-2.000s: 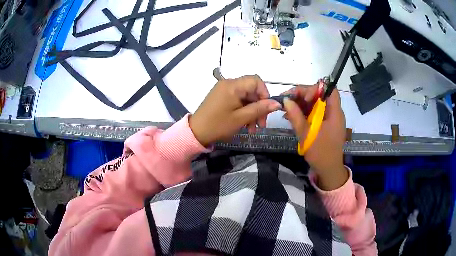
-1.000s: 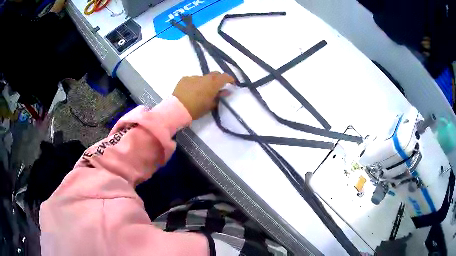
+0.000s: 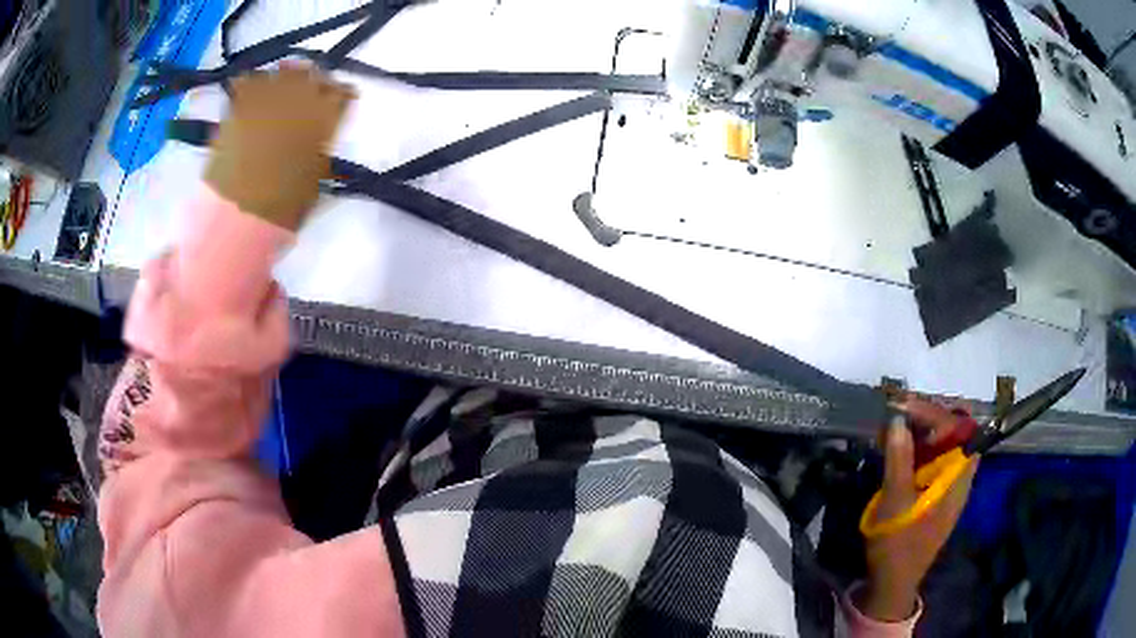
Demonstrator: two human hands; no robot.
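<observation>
My left hand (image 3: pixel 280 143), blurred, is at the upper left over the dark grey fabric strips (image 3: pixel 548 256). Its fingertips are hidden, but a strip passes under it and runs straight to my right hand. My right hand (image 3: pixel 916 530) is at the ruled table edge on the right. It holds the scissors (image 3: pixel 941 480) by their orange-yellow and red handles, blades pointing up and right, and has the strip's end at its fingertips. Other strips lie crossed at the upper left. Cut pieces (image 3: pixel 965 274) lie fanned at the right.
The sewing machine (image 3: pixel 922 87) stands at the upper right. Black thread snips (image 3: pixel 924 181) lie beside the cut pieces. The ruler band (image 3: pixel 536 371) runs along the front edge, with brown markers (image 3: pixel 1005 393) at the right. A small rounded lever (image 3: pixel 596 219) lies by the machine bed.
The view swung left, then back. My hands, together two seconds ago, are now far apart with a strip stretched between them. The scissors moved down to the table edge.
</observation>
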